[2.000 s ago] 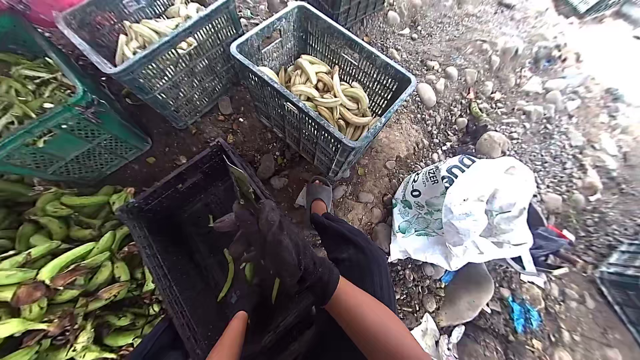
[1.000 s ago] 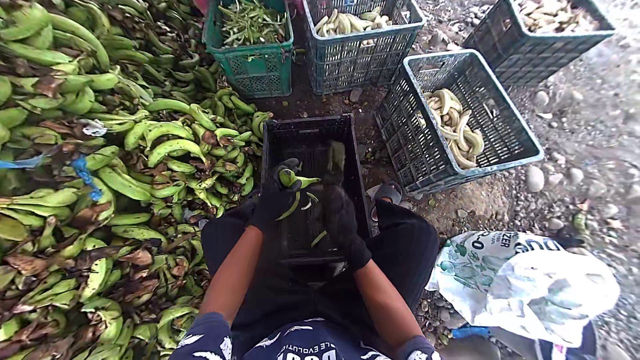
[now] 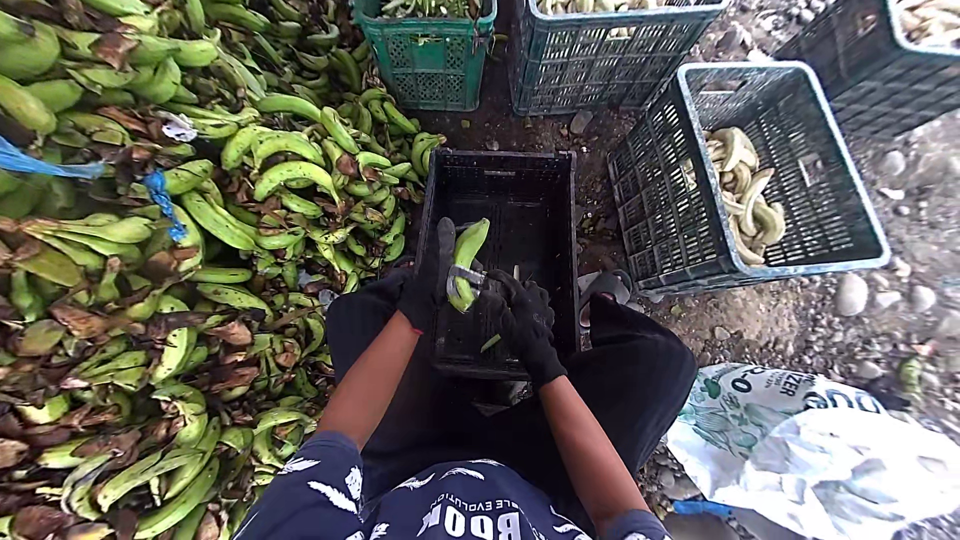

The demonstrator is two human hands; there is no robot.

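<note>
Over a black plastic crate, my gloved left hand holds a green plantain with its tip pointing up and away from me. My right hand, also in a black glove, grips a peeler, whose metal head lies across the lower part of the plantain. The handle is mostly hidden by the fingers. A green strip of peel lies in the crate beside my right hand.
A large heap of green plantains spreads over the left. Peeled plantains lie in a dark crate at right. A green crate and more dark crates stand beyond; a white sack lies at lower right.
The view has swung left since the first frame. The plantain, lying across between my hands one second ago, now points away from me, with the peeler against it.
</note>
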